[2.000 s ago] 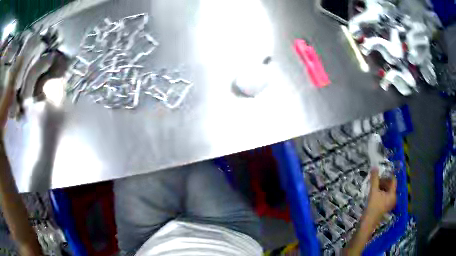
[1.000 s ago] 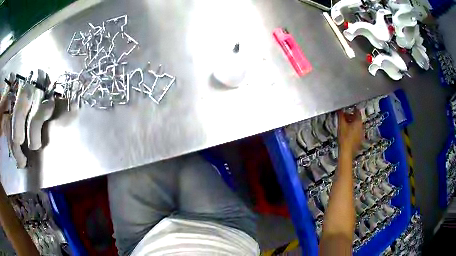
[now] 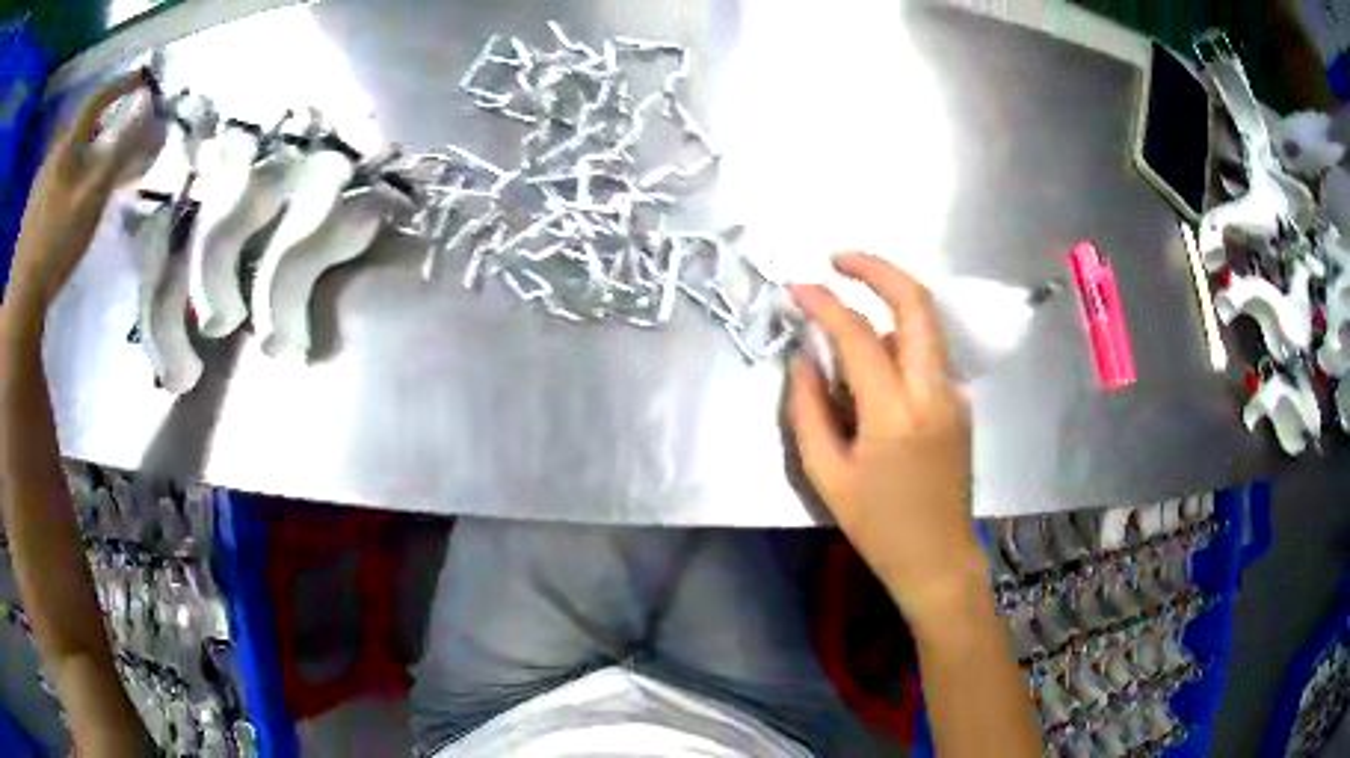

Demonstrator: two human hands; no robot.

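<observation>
Silver bent wire bails (image 3: pixel 592 193) lie in a tangled heap at the middle of the bench. My right hand (image 3: pixel 881 393) is at the heap's right end, slightly blurred, with its fingers apart. Its fingertips are close to the outermost wires; I see no firm grip on one. Several white curved handle assemblies (image 3: pixel 296 252) lie side by side at the left, their mechanism ends towards the back. My left hand (image 3: pixel 107 156) is at the back end of the leftmost ones, fingers bent; whether it holds one is hidden.
A white squeeze bottle (image 3: pixel 985 319) lies just beyond my right hand, beside a pink-red bar (image 3: pixel 1103 314). A dark rectangle (image 3: pixel 1174 131), a pale strip (image 3: pixel 1202 296) and more white handles (image 3: pixel 1263 311) are at the right. Blue crates (image 3: pixel 1241 570) with handles flank my legs.
My right hand has moved from the right crate up onto the bench, to the wire heap. My left hand now shows at the left handles. The view has turned, shifting the bench items right.
</observation>
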